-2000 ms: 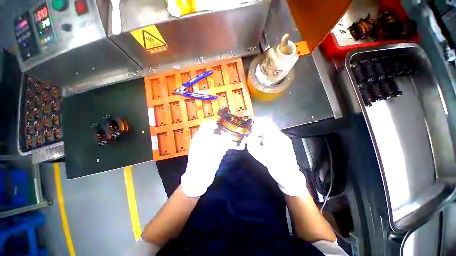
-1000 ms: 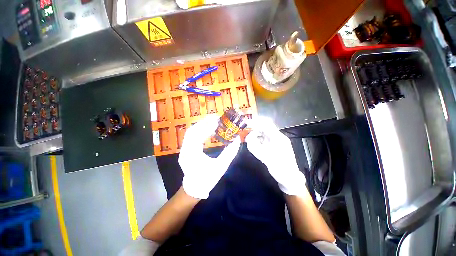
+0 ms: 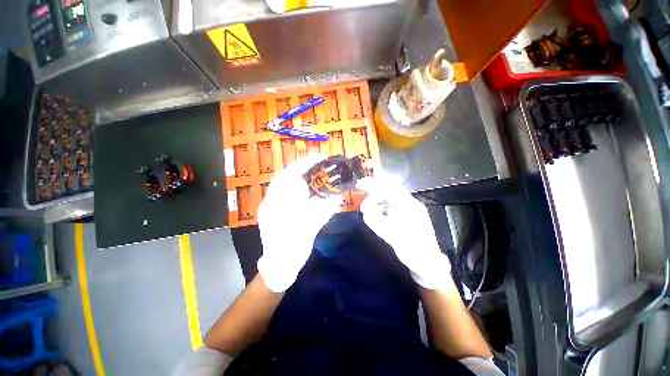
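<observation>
My left hand, in a white glove, holds a copper-and-black coil over the lower right of the orange fixture plate. The coil is tilted, with light-coloured leads showing. My right hand, also white-gloved, is just right of the coil with fingertips close together near its black part. Glare hides whether these fingers touch the coil; a small dark thing shows at them. Two coils sit close together on the dark mat at left. Blue-handled cutters lie open on the plate.
A flux bottle stands in an amber base right of the plate. The steel machine is behind. A coil-filled tray is at far left. At right are a steel tray with black parts and a red bin with coils.
My left hand has turned the coil, so its leads now show, and has moved slightly left. My right hand stays beside it. The whole view has shifted slightly.
</observation>
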